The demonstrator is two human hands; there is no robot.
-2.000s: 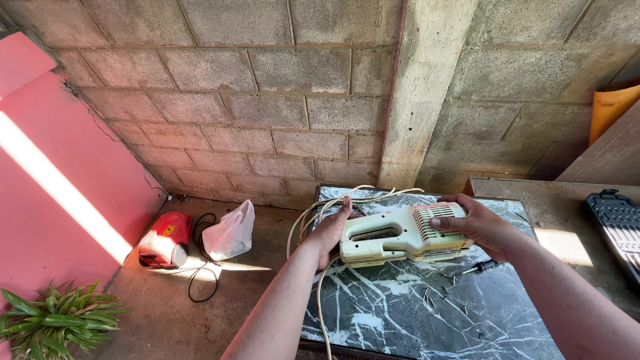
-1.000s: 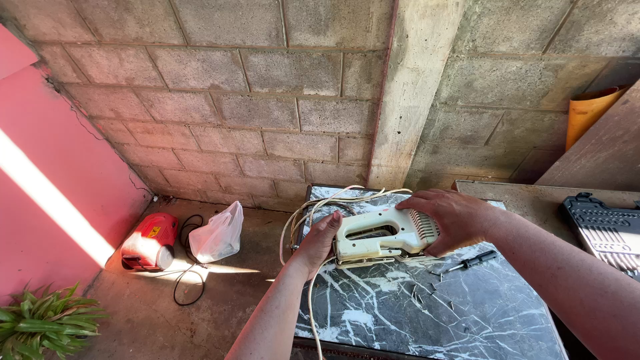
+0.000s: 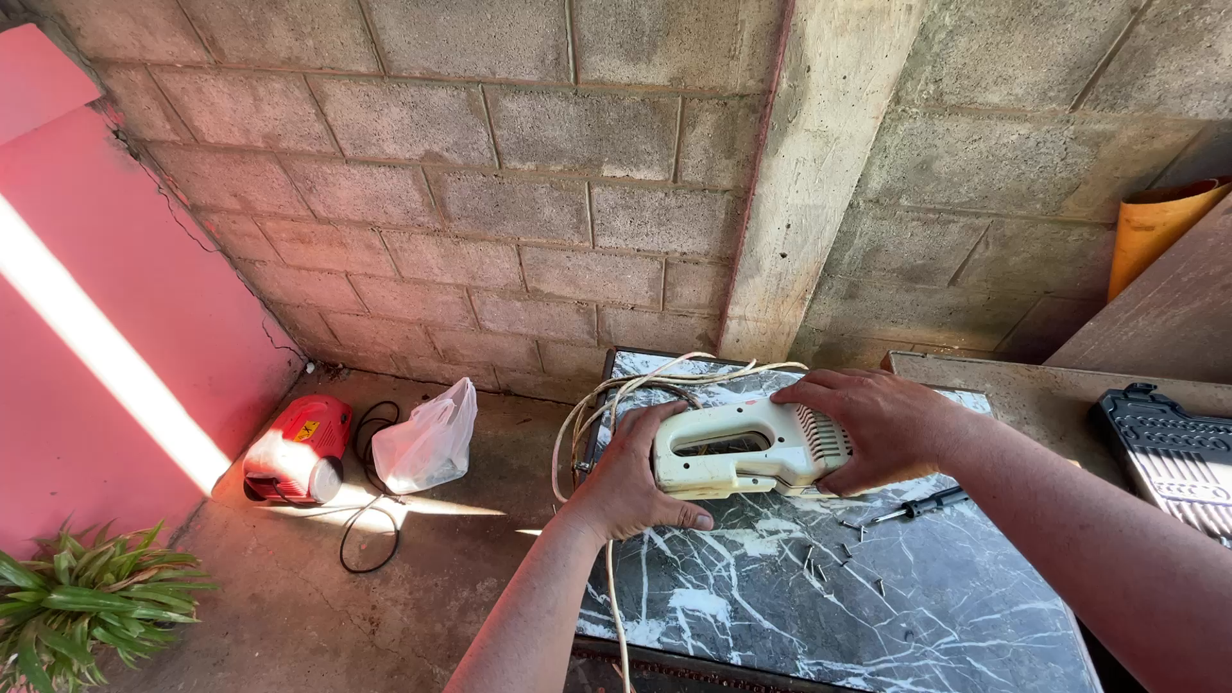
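Both of my hands hold a cream plastic power tool housing (image 3: 712, 448) with a loop handle and vent slots, just over a marble-patterned tabletop (image 3: 866, 626). My left hand (image 3: 635, 481) grips its handle end, thumb along the near side. Around the vented end curl the fingers of my right hand (image 3: 866, 428). A pale cable (image 3: 616, 606) loops behind the tool and hangs over the table's left part. Near my right hand lies a screwdriver with a black handle (image 3: 934, 502), with several loose screws (image 3: 818, 563) beside it. The tool's underside is hidden.
A black tool case (image 3: 1169, 452) lies open on a ledge at the right. On the floor at the left are a red machine (image 3: 303, 448) with a black cord, a white plastic bag (image 3: 428, 443) and a green plant (image 3: 91, 597). A block wall (image 3: 539, 212) rises behind the table.
Compared with two seconds ago, the tool's broad side with the handle opening faces up more, and my right hand covers more of the vented end. The grip of both hands stays on it.
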